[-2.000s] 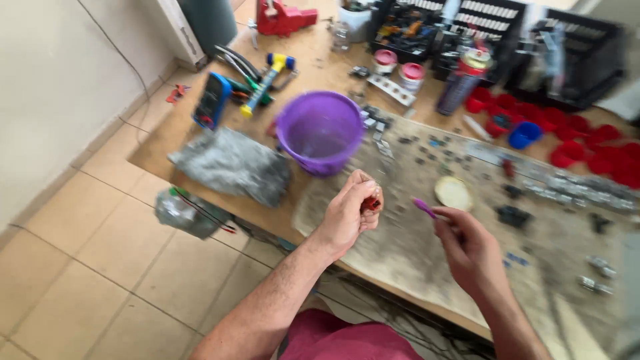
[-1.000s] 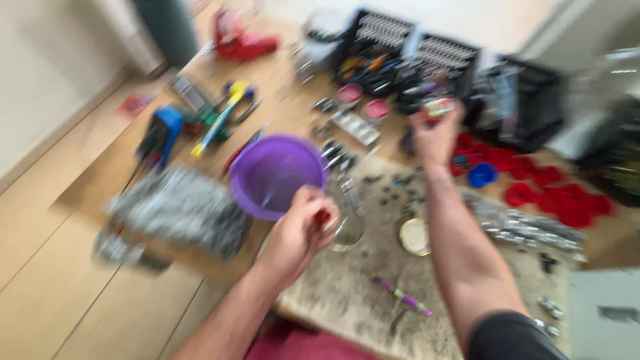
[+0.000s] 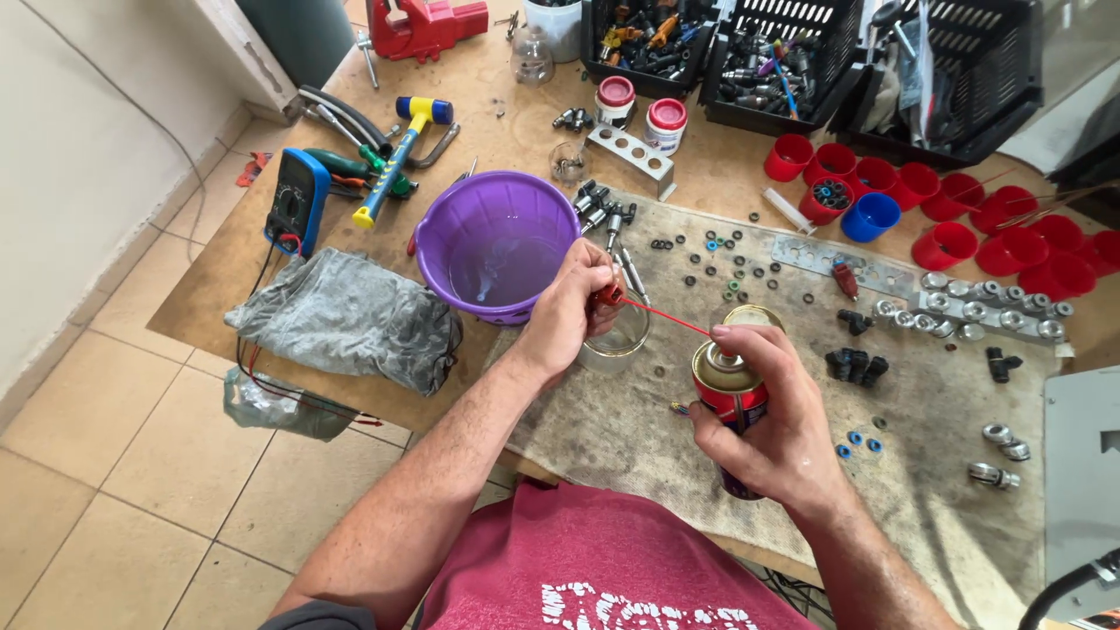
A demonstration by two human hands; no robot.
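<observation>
In my left hand (image 3: 569, 306) is a small red part (image 3: 607, 296), mostly hidden by the fingers. My right hand (image 3: 770, 411) grips an aerosol spray can (image 3: 731, 389), a finger on its top. A thin red straw (image 3: 665, 316) runs from the can's nozzle to the red part. Below my left hand stands a glass jar (image 3: 623, 337) on the stained cloth (image 3: 577, 429), partly covered by the hand. Left of that hand is a purple plastic bucket (image 3: 499, 241) with liquid in it. A round metal lid (image 3: 754, 317) lies just behind the can.
Red cups (image 3: 945, 246), a blue cup (image 3: 870, 216) and metal parts (image 3: 971, 308) line the right side. Small O-rings (image 3: 735, 271) are scattered behind the can. A grey rag (image 3: 346, 315), a multimeter (image 3: 297, 201) and a mallet (image 3: 394, 162) lie left. Black crates (image 3: 779, 61) stand at the back.
My right hand has come back from near the crates with the spray can and now holds it close to my left hand. Two seconds ago it held a small purple tool.
</observation>
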